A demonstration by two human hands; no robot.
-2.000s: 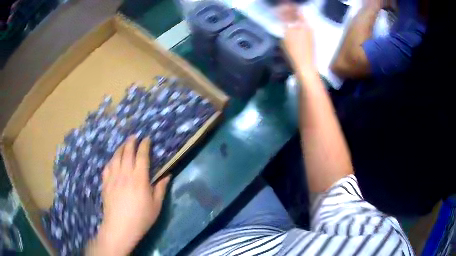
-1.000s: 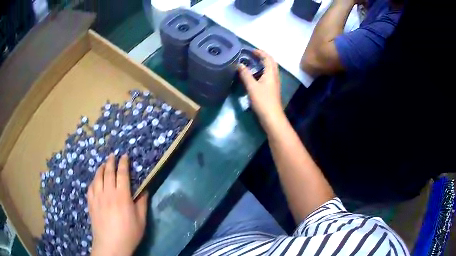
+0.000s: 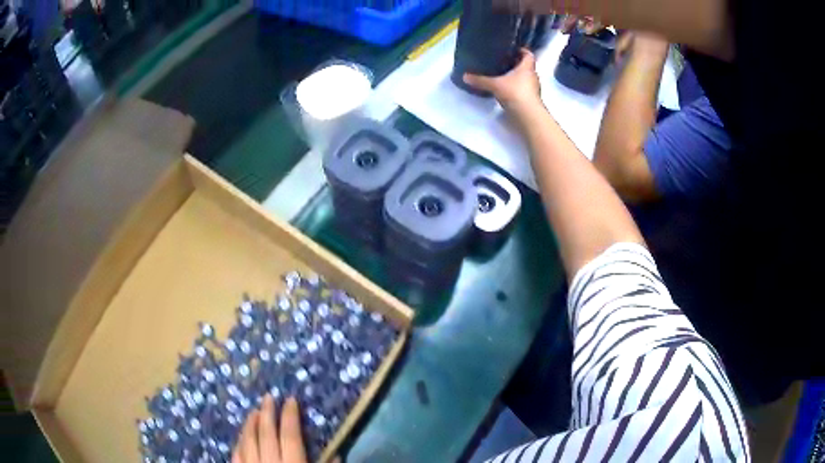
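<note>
My left hand (image 3: 271, 436) rests palm down on the pile of small dark inserts with pale round ends (image 3: 262, 348) in the shallow cardboard box (image 3: 294, 249); the frame's bottom edge cuts it off. My right hand (image 3: 514, 86) is stretched out over the white sheet, with thumb and fingers around the lower part of a dark column of stacked housings (image 3: 484, 41), whose top is cut off. Several dark grey stacked housings (image 3: 431, 206) stand on the green bench right of the box. One shorter housing (image 3: 493, 201) beside them shows a bright inside.
A white round-topped tub (image 3: 335, 90) stands behind the stacks. A blue tray (image 3: 384, 20) is at the top. A neighbour's blue-sleeved arm (image 3: 633, 149) and hands are at a dark housing (image 3: 586, 61) on the white sheet (image 3: 430, 99). Another forearm (image 3: 647, 20) crosses the top right.
My right hand has left the short housing beside the stacks and moved forward to the column on the white sheet. My left hand stays on the pile. The view has shifted, showing more beyond the stacks.
</note>
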